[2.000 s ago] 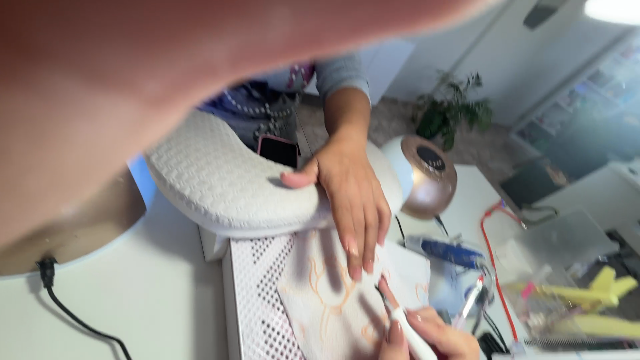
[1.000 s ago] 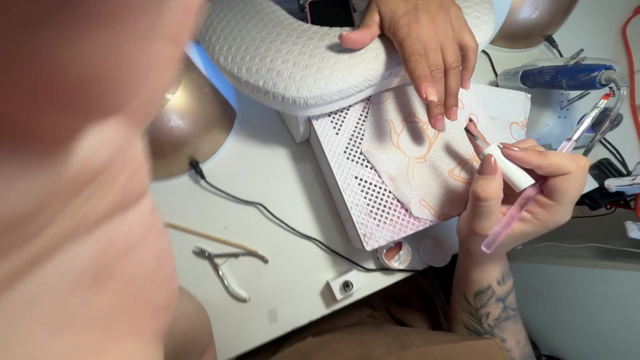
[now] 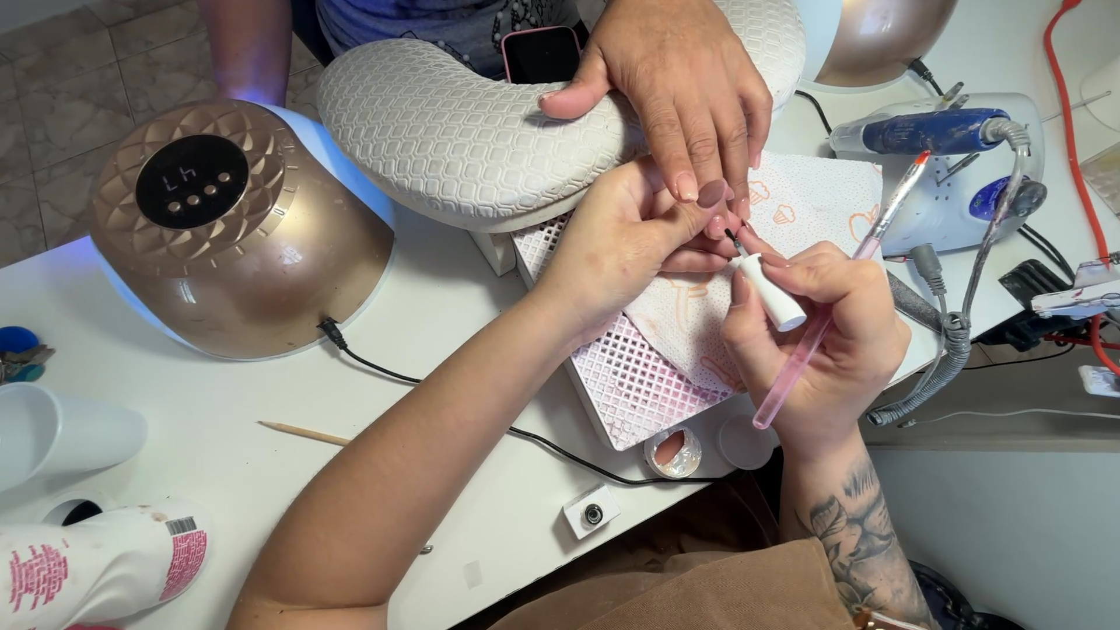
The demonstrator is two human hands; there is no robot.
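Note:
My left hand (image 3: 617,232) holds a finger of another person's hand (image 3: 691,83), which rests over a white textured hand cushion (image 3: 490,131). Between my right thumb and index finger is the white cap of a polish brush (image 3: 770,293), its dark bristles at the held finger's nail. A pink-handled nail brush (image 3: 805,359) with an orange-red tip also lies in my right hand (image 3: 822,332). Beneath the hands, a printed paper towel (image 3: 792,192) covers part of a white perforated box (image 3: 647,376). An open white polish bottle (image 3: 592,514) stands near the table edge.
A gold nail lamp (image 3: 254,254) with a lit display stands left, its black cable (image 3: 560,446) crossing the table. A small open jar (image 3: 674,452) sits by the box. A wooden stick (image 3: 302,432) and a plastic cup (image 3: 66,433) are at left. A blue nail drill (image 3: 936,133) rests at right.
My left hand has come down from close before the camera and taken hold of the other person's finger. My right hand still holds both brushes.

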